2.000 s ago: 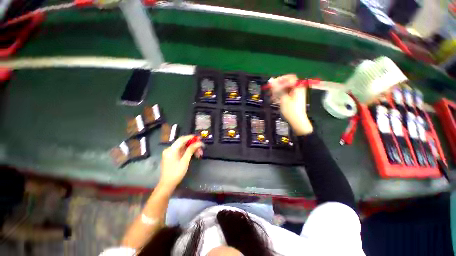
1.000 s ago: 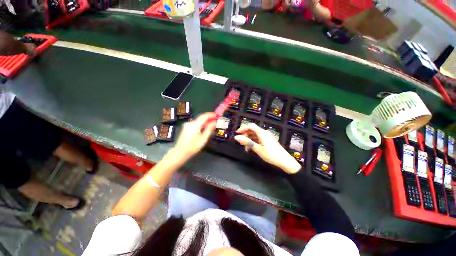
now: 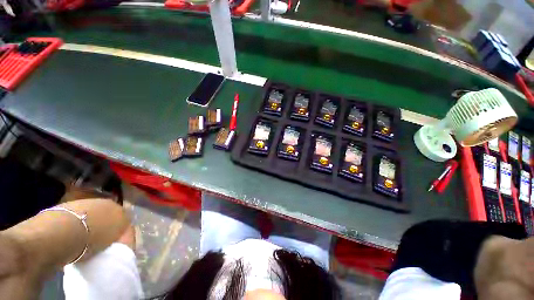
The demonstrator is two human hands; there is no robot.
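A black tray (image 3: 328, 181) holds two rows of dark phones, such as this one (image 3: 322, 153), each with a gold round spot. To its left lie several small brown-black blocks with white labels, such as this one (image 3: 224, 138). A red marker (image 3: 235, 111) lies between the blocks and the tray, touching or very near one block. My left hand (image 3: 14, 258) is blurred and cut off at the left edge, beyond a bracelet. My right hand (image 3: 506, 266) is blurred and cut off at the lower right edge, beyond a black sleeve. Fingers cannot be made out.
A black smartphone (image 3: 206, 89) lies behind the blocks, near a white post (image 3: 223, 44). A pale green fan (image 3: 480, 117) stands right of the tray. A red-and-white pen (image 3: 443, 177) lies before it. Red trays of phones stand at right (image 3: 473, 187) and far left (image 3: 26, 64).
Both hands have left the phone tray and moved out to the picture's lower left and right edges. The red marker, held by my left hand before, now lies on the bench.
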